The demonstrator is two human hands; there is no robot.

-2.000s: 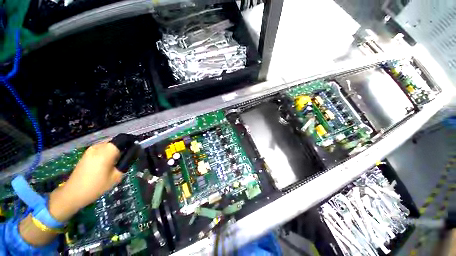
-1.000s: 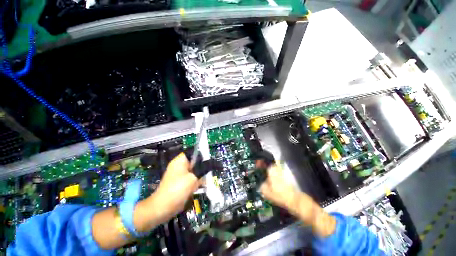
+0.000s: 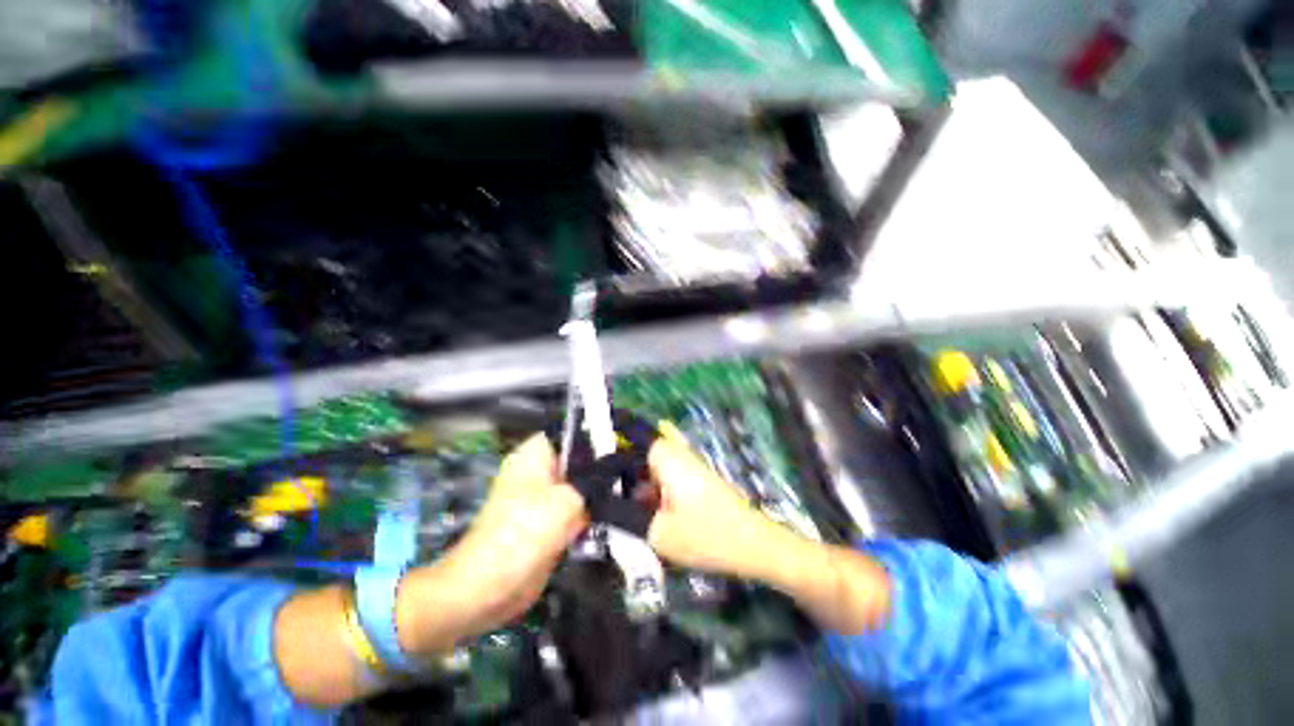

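Note:
My left hand (image 3: 528,508), with black finger coverings and a light blue wrist strap, holds a silver metal strip (image 3: 589,383) upright over the circuit boards. My right hand (image 3: 681,496), also with black fingertips, meets it at the strip's middle. The fingertips of both hands are together around the strip; whether they also hold a small black part is too blurred to tell. The strip's lower end sticks out below the fingers. A green circuit board (image 3: 727,411) lies behind and beside my right hand.
A bin of silver strips (image 3: 710,213) stands behind the metal rail (image 3: 426,372). Dark parts bins (image 3: 412,241) are to its left. A blue coiled cord (image 3: 241,270) hangs at left. Another board (image 3: 1001,426) lies right, past a shiny black bay (image 3: 887,440). The view is blurred.
My left hand, first over the left boards with a strip, moved right and turned the strip upright. My right hand came into view and moved left to meet it. The view shifted.

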